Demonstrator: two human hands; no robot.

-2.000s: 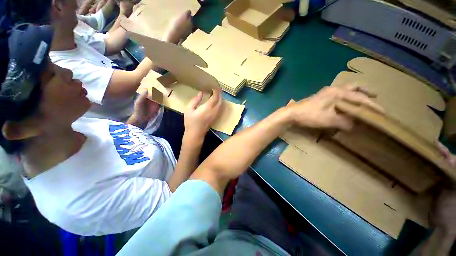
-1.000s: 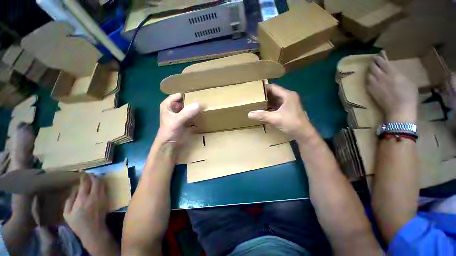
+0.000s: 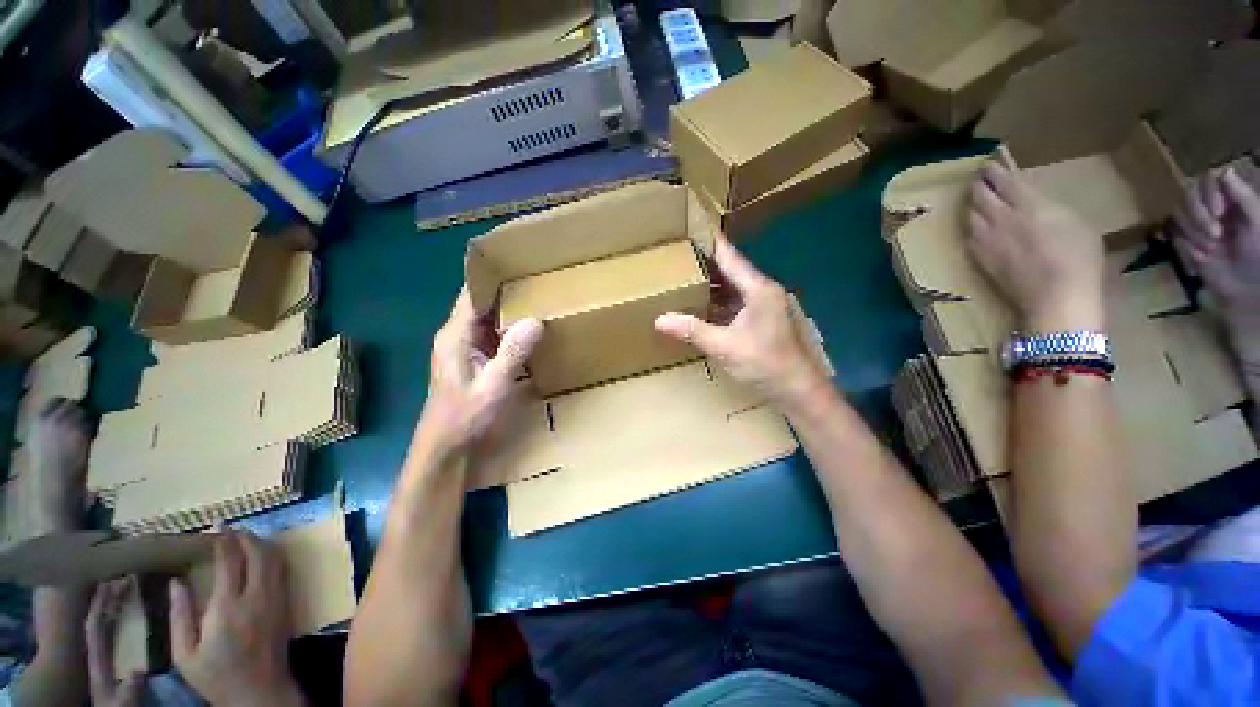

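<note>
A partly folded box (image 3: 608, 325) stands at the middle, above a flat die-cut blank (image 3: 650, 449) with short dark slots. Its lid panel (image 3: 587, 238) stands up behind the tray, with the end flaps bent in at both sides. My left hand (image 3: 477, 373) holds the box's left end, thumb on the front wall and fingers behind. My right hand (image 3: 753, 332) holds the right end the same way, thumb on the front wall. The fingertips behind the box are partly hidden.
Stacked blanks lie left (image 3: 221, 428) and right (image 3: 967, 401). Closed boxes (image 3: 774, 124) and a grey vented case (image 3: 498, 118) stand behind. An open-lid box (image 3: 214, 283) stands at left. Other people's hands work at both sides, one wrist wearing a metal watch (image 3: 1057, 350).
The view has turned from the neighbour on the left to my own work. Since one second ago, the lid's end flaps have bent in and my hands have stayed on the box ends.
</note>
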